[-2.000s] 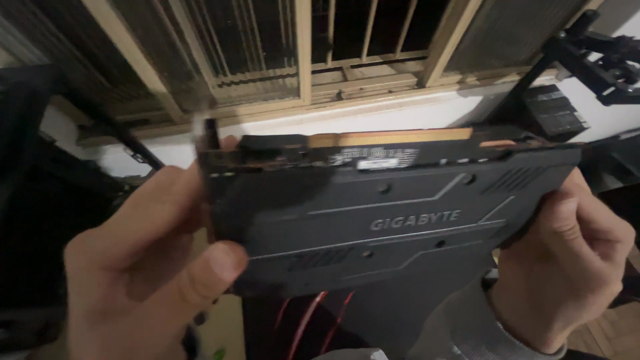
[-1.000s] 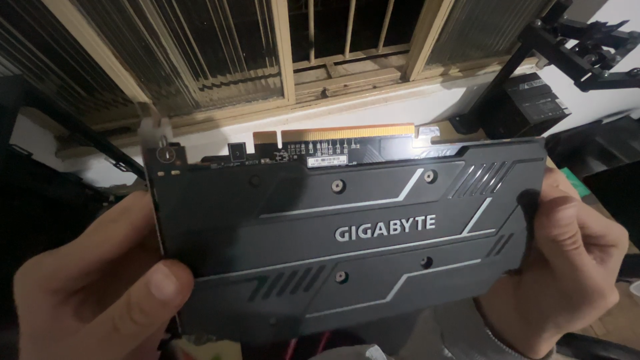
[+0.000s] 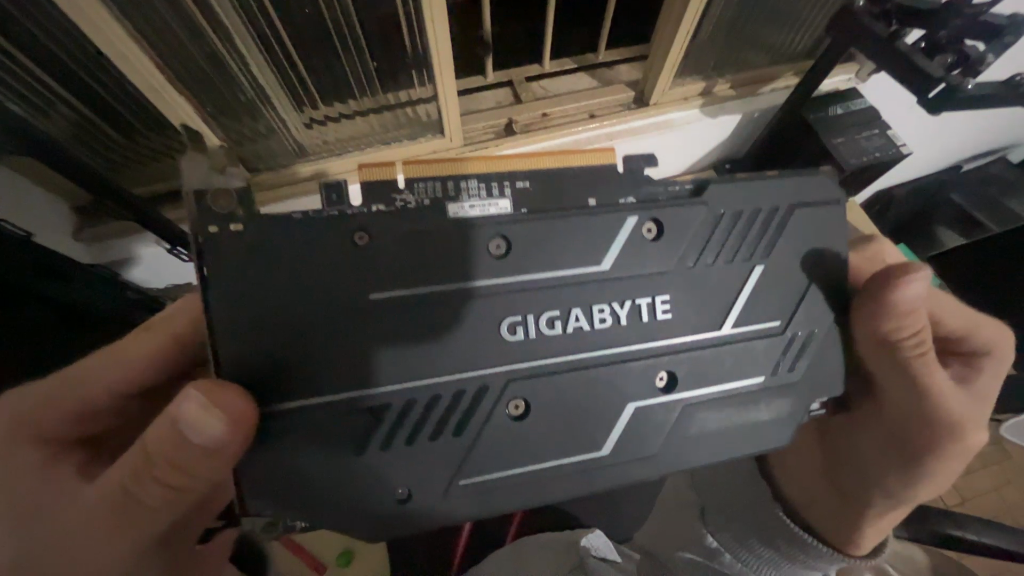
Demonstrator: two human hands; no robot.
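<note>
A black Gigabyte graphics card [image 3: 560,352] fills the middle of the view, its backplate with several screws facing me. Its gold edge connector [image 3: 512,162] points up toward the window. My left hand [image 3: 136,432] grips the end with the metal bracket [image 3: 202,264], thumb on the backplate's lower left. The opposite end is held by my right hand [image 3: 912,384], its thumb at the card's right edge. The fingers behind the card are mostly hidden.
Behind the card stands a window with a tan frame [image 3: 448,80] and bars. A black jointed arm or stand [image 3: 944,72] is at the upper right, above a dark box [image 3: 860,132]. Black equipment [image 3: 72,320] lies at the left. Red strands [image 3: 462,544] show below the card.
The card has tilted so that its backplate faces me more fully than two seconds ago, and it now looks larger in view. Both hands have kept hold of its ends.
</note>
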